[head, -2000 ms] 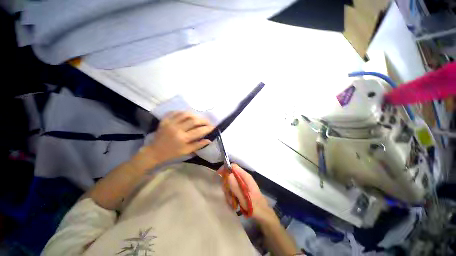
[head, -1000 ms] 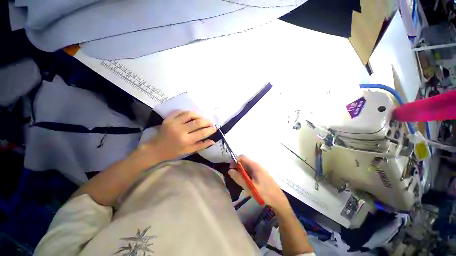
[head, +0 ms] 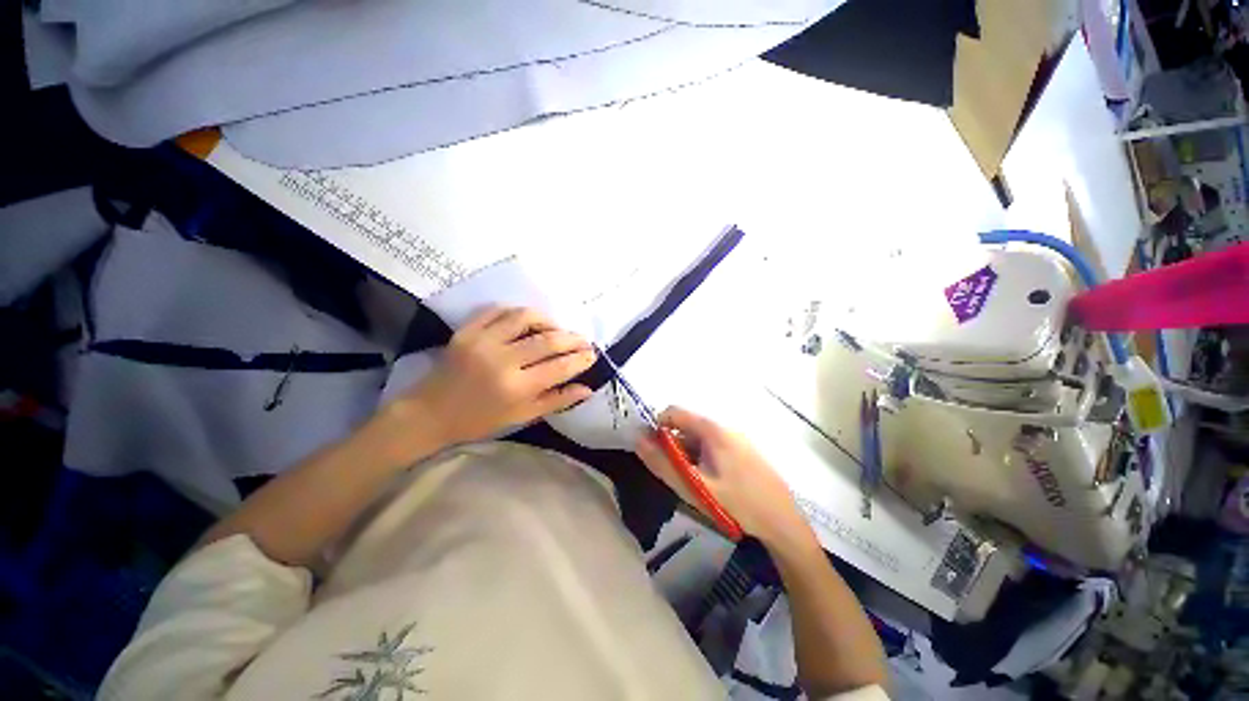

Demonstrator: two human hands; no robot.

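A pale garment panel (head: 489, 286) with a black strip (head: 681, 297) lies at the table's front edge. The strip points up and right over the white table. My left hand (head: 510, 367) lies flat on the panel, fingers pressing it beside the strip. My right hand (head: 712, 473) holds scissors (head: 699, 482) with red-orange handles. The silver blades point up and left, with their tips at the strip close to my left fingertips. Whether the blades are open or closed is hard to tell. Part of the panel is hidden under my left hand.
A cream-white sewing machine (head: 1014, 438) stands at the right, with a thin dark tool (head: 868, 445) on it. Large pale panels (head: 397, 82) lie at the back left. A black panel (head: 877, 49) and brown cardboard (head: 997, 89) lie behind. Striped pale fabric (head: 178, 411) hangs at the left.
The scissors have turned from broad handle loops to an edge-on view, and my right hand has shifted slightly right. My left hand stays on the panel. The camera view has shifted a little.
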